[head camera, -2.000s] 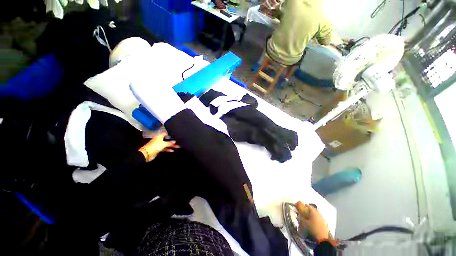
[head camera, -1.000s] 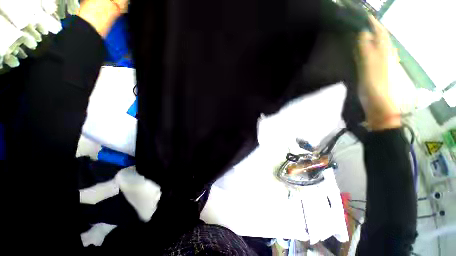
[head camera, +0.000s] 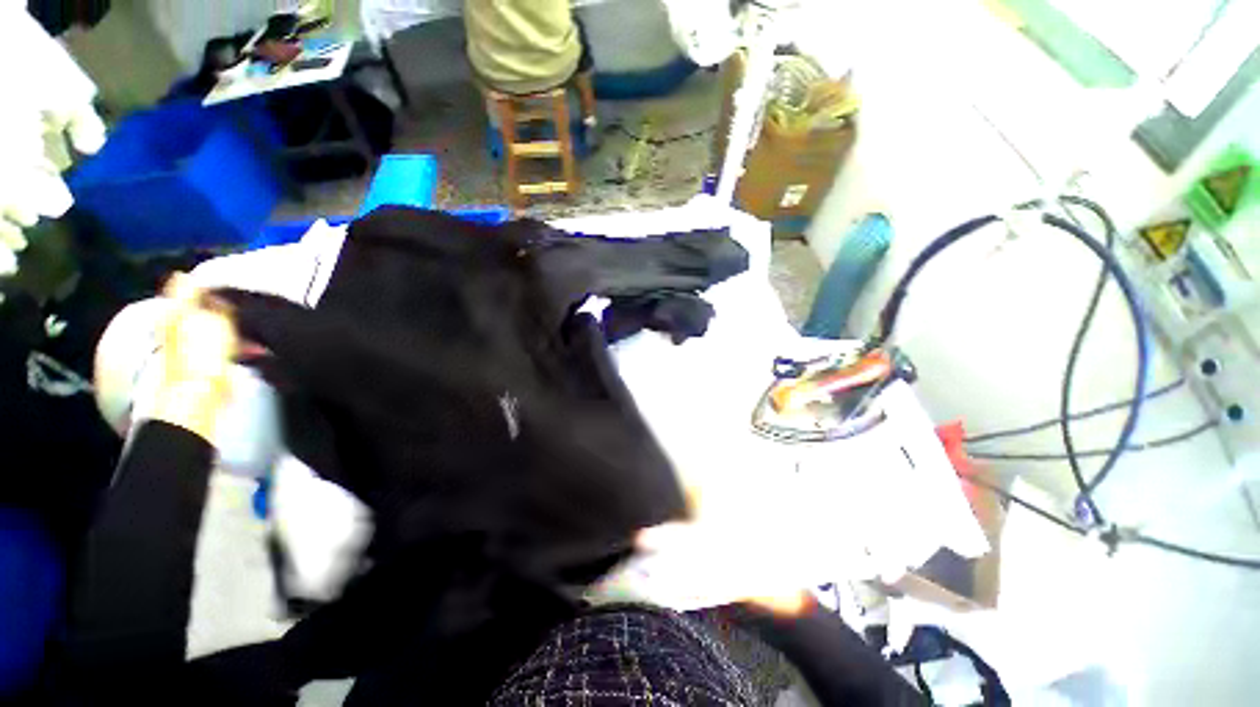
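Observation:
The black garment (head camera: 456, 373) lies spread over the white-covered table (head camera: 746, 518), its sleeves towards the far right. My left hand (head camera: 194, 345) is at its far left end, blurred, with cloth at the fingers. My right hand (head camera: 677, 553) is at its near right corner, blurred and washed out, with the cloth edge at the fingers. The steam iron (head camera: 836, 394) stands on the table at right, apart from both hands. The blue sleeve board base (head camera: 402, 182) shows behind the garment.
A cream padded lump (head camera: 125, 359) is at the table's left end. Hoses (head camera: 1140, 359) loop at right. Blue bins (head camera: 180, 173) are at far left. A person (head camera: 525, 44) sits on a wooden stool (head camera: 536, 145) beyond the table, near a cardboard box (head camera: 795, 166).
The garment, raised before my view a second ago, is now down on the table. My left hand has come down at left and my right hand has moved down to the near edge. The iron stays parked.

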